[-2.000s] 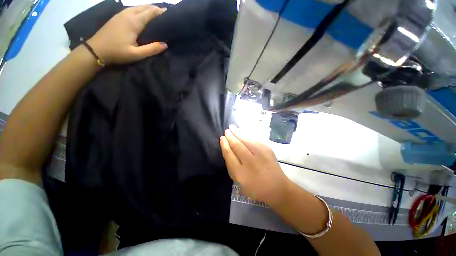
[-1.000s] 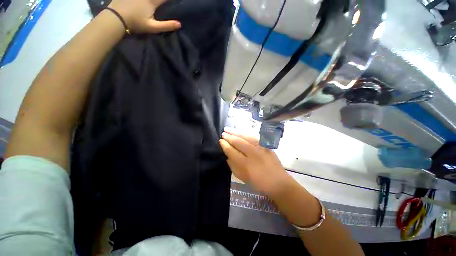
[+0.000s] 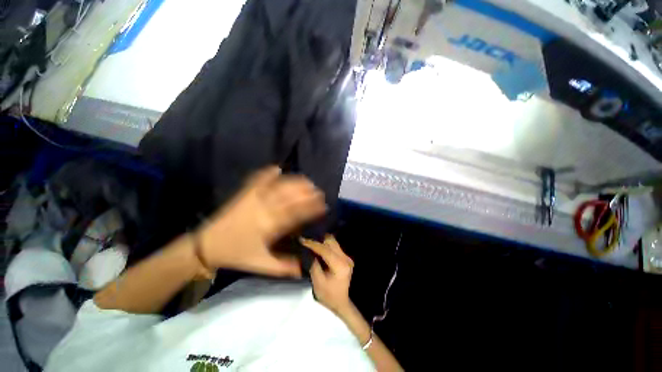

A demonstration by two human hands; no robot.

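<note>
A dark garment piece [image 3: 268, 94] runs from the sewing machine's bed down over the table's front edge to my lap. Its right side lies beside the lit needle area [image 3: 359, 76]. My left hand [image 3: 265, 221] is blurred and lies over the cloth near the lap, fingers spread; whether it grips any cloth cannot be told. My right hand [image 3: 332, 272] is just right of it, with thumb and fingertips pinched on the lower edge of the dark garment piece.
The white sewing machine [image 3: 493, 47] stands at the upper right. Snips [image 3: 546, 196] and red and yellow scissors [image 3: 601, 225] lie on the table at right. A grey garment heap [image 3: 69, 254] is at lower left. Pale thread [image 3: 392, 280] hangs below the table edge.
Both hands have moved from the machine bed down to the cloth near my lap. The view has shifted, showing more of the table front and lap. The cloth now stretches down from the needle area.
</note>
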